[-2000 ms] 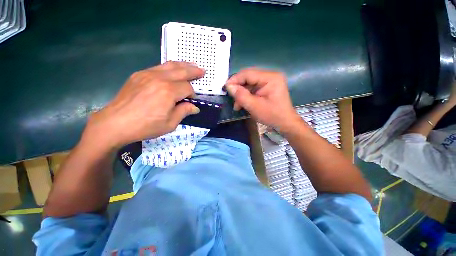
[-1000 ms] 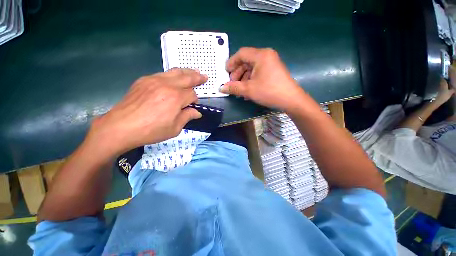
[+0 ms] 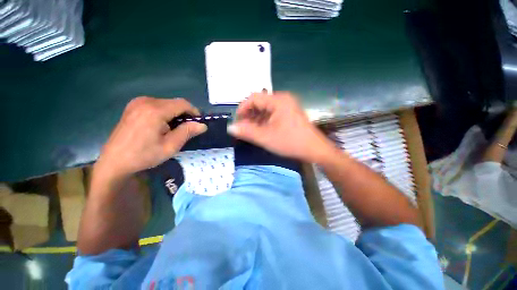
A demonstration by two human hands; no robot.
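A white cover [image 3: 238, 73] lies on the green bench in front of me, with a black pad [image 3: 261, 48] at its far right corner and a dark spot at its near right corner. My left hand [image 3: 156, 133] grips the black pad sheet [image 3: 212, 133] between thumb and fingers at the bench edge. The printed release liner [image 3: 208, 170] hangs below it over my lap. My right hand [image 3: 269, 124] is at the sheet's right end, blurred, with thumb and fingertips close together. Whether it holds anything is hidden.
A fanned stack of covers [image 3: 42, 25] is at the far left, and a smaller stack [image 3: 309, 8] at the back. A carton of covers [image 3: 391, 153] is below the bench at right, brown cardboard boxes [image 3: 25, 212] below left. Another person's arm [image 3: 501, 136] shows at the right edge.
My left hand has moved off the cover and back to the pad sheet. My right hand has moved from the cover's near right corner down to the sheet. The camera view has shifted.
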